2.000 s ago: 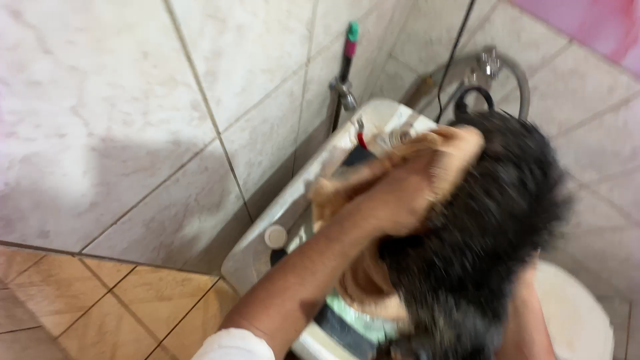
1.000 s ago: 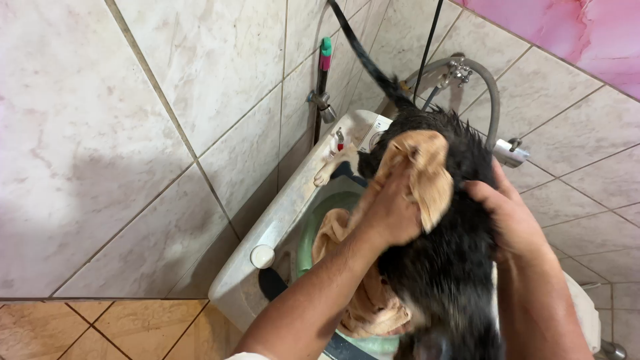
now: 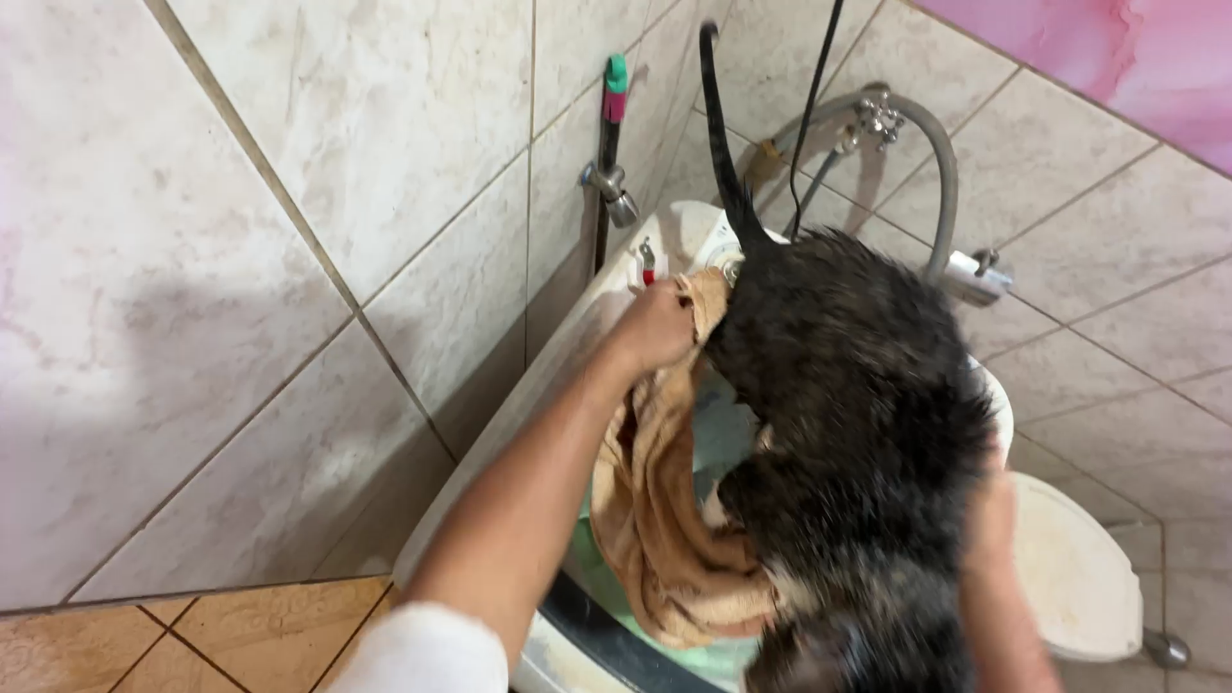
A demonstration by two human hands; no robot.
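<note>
A wet, dark-furred cat with its tail raised stands over a white washing machine in the corner. My left hand grips one end of a tan towel close to the cat's rear. The rest of the towel hangs in folds over the machine's greenish top, beside the cat's belly and legs. My right hand, blurred and partly hidden by the fur, rests against the cat's right flank. The cat's head is at the lower edge of the view.
A metal tap and a stick with a green and pink end are at the left wall. Behind the cat, a grey hose curves from a valve. A white toilet lid is at the right, near another metal fitting.
My left hand, with the towel, has moved from the cat's back to beside its rear. My right hand has slid lower along the cat's side.
</note>
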